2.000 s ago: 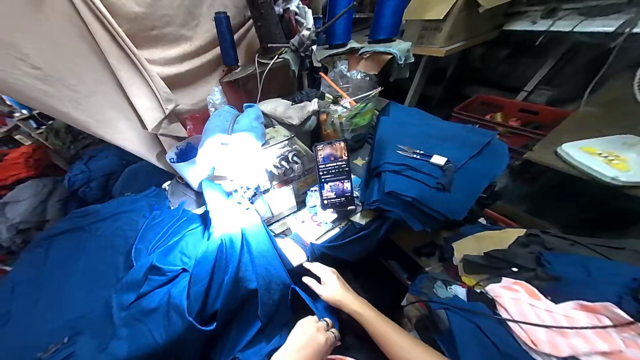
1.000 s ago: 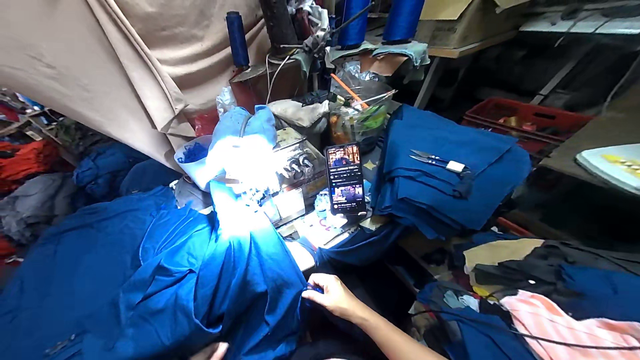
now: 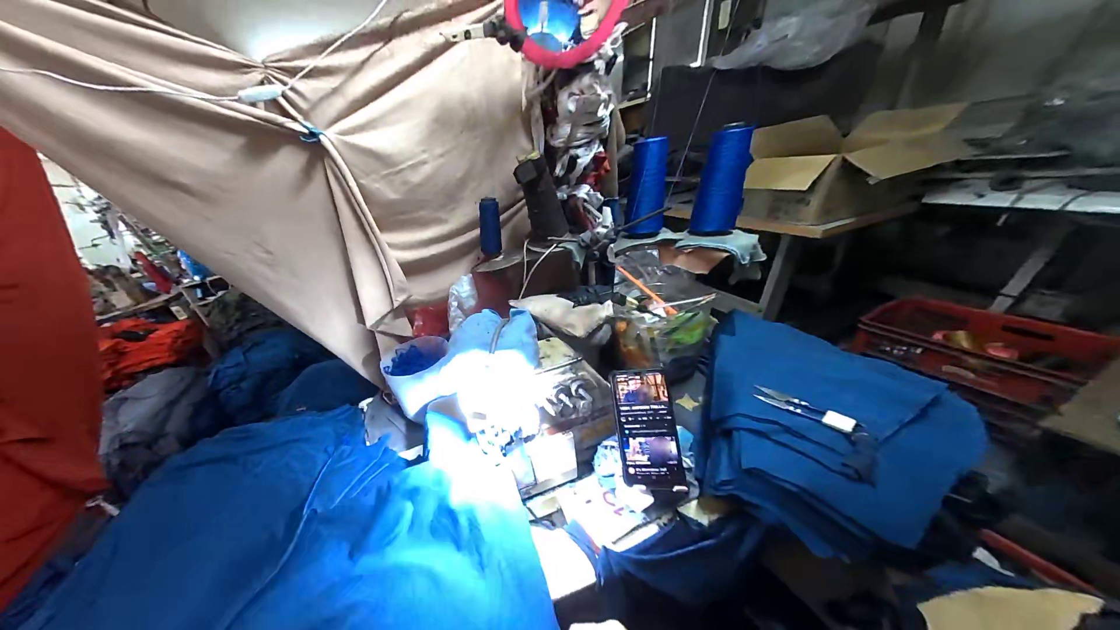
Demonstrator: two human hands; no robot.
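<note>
My left hand is out of view. A small pale patch at the bottom edge may be part of my right hand; what it touches is hidden. Blue fabric spreads across the lower left, up to a brightly lit sewing machine. A phone with a lit screen stands upright just right of the machine. Thread snips with a white piece on them lie on a stack of folded blue fabric to the right.
Blue thread cones stand behind, near an open cardboard box. A plastic container holds an orange stick. A red crate is at the right. Beige cloth hangs at the back left, red cloth at the left edge.
The view has tilted up. One second ago my right hand was at the blue fabric's right edge and my left hand at the bottom; neither shows clearly now.
</note>
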